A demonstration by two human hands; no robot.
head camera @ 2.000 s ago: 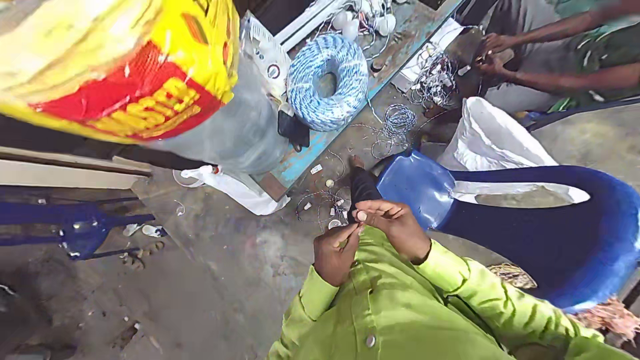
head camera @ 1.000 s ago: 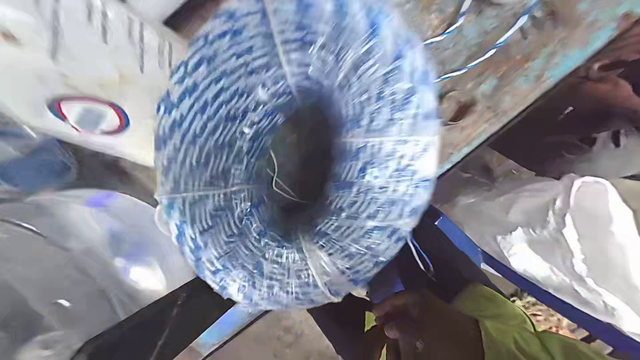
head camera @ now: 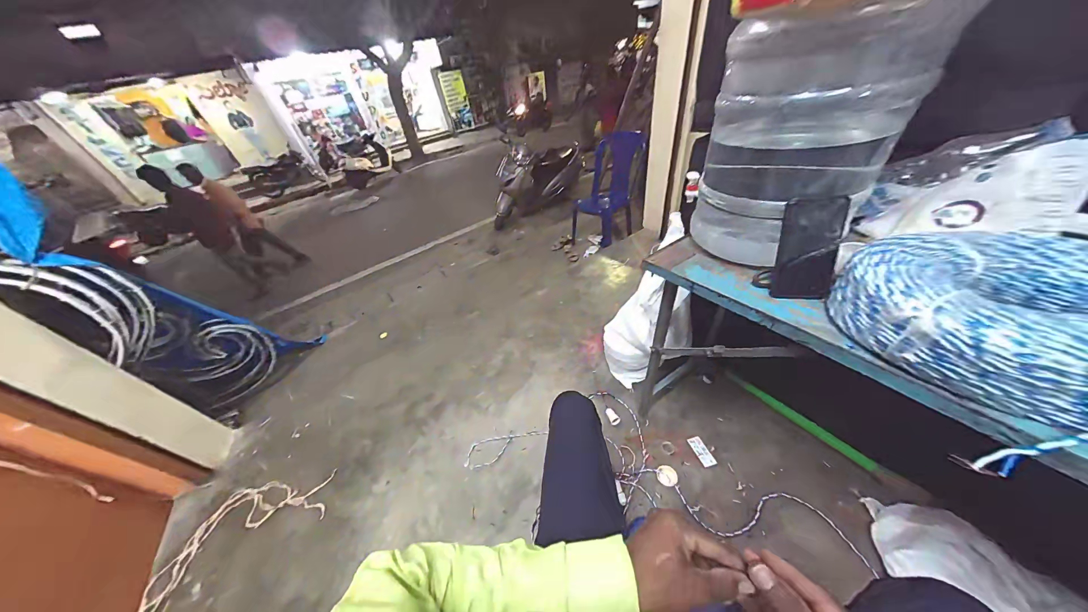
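At the bottom edge, my left hand (head camera: pixel 680 565) has curled fingers, its fingertips against those of my right hand (head camera: pixel 786 582). Whatever may be between the fingertips is too small or hidden to tell. Below them on the floor lies a thin twisted electrical wire (head camera: pixel 769 501) with a round white fitting (head camera: pixel 666 475) and a small white piece (head camera: pixel 613 416) beside it. A large coil of blue-and-white twisted wire (head camera: pixel 960 314) rests on the bench at the right, its stripped ends hanging over the edge.
The worn blue bench (head camera: pixel 765 310) also bears a large clear water jar (head camera: pixel 790 127) and a black phone-like object (head camera: pixel 810 246). White sacks (head camera: pixel 642 327) stand by its leg. Rope (head camera: pixel 246 510) lies at lower left. A blue chair (head camera: pixel 610 183), a scooter (head camera: pixel 535 174) and two people walking (head camera: pixel 212 212) are farther off.
The view has swung widely, from the bench and coil up toward the street. Both hands are near each other now, as they were two seconds ago.
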